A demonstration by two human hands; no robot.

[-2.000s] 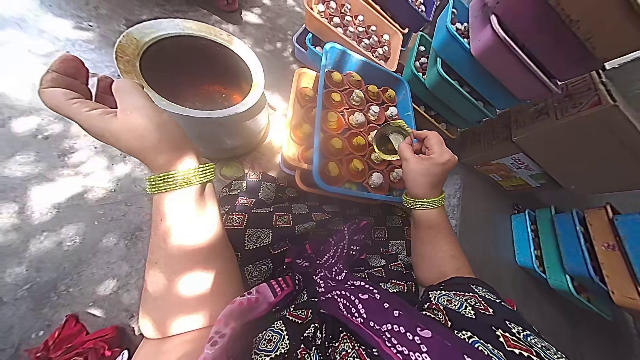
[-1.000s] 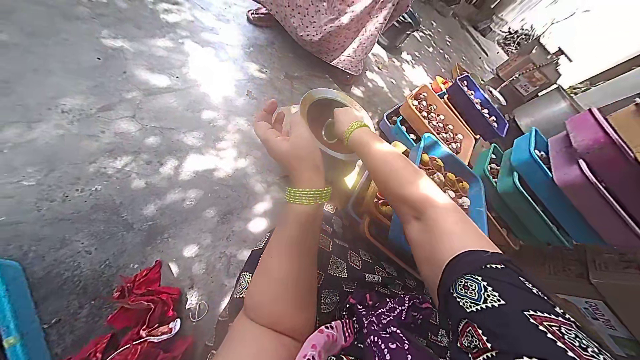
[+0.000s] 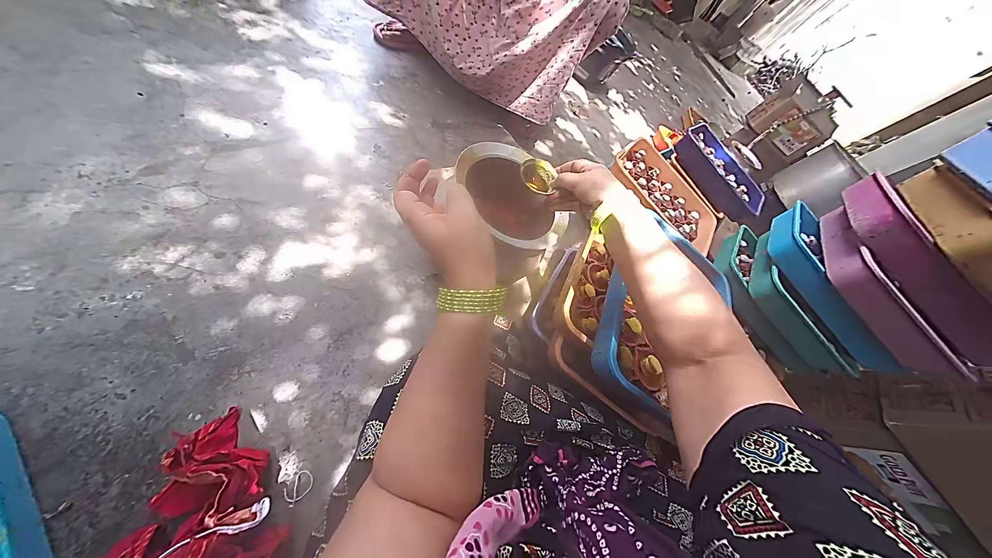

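My right hand (image 3: 581, 186) grips a small round cup (image 3: 539, 176) with yellowish liquid in it, above the right part of a metal pot (image 3: 474, 159). Dark reddish-brown liquid (image 3: 508, 198) lies in the pot. Beside the pot's left rim is my left hand (image 3: 446, 217), palm up with loosely bent fingers and nothing in it. Under my right forearm, a blue plastic tray (image 3: 607, 349) holds small brown cups (image 3: 647, 370) with yellow contents. An orange tray (image 3: 564, 310) with similar cups sits at its left, partly covered.
An orange tray (image 3: 697, 209) and a dark blue tray (image 3: 721, 167) hold white-topped pieces. Teal, blue and purple trays (image 3: 891, 263) stand stacked at right. A person in a pink patterned garment (image 3: 504, 54) is beyond the pot. Red cloth (image 3: 213, 473) lies at lower left.
My right hand was over the blue tray with the cup, then reached into the pot. It now holds the cup up at the pot's right rim. The view has shifted strongly.
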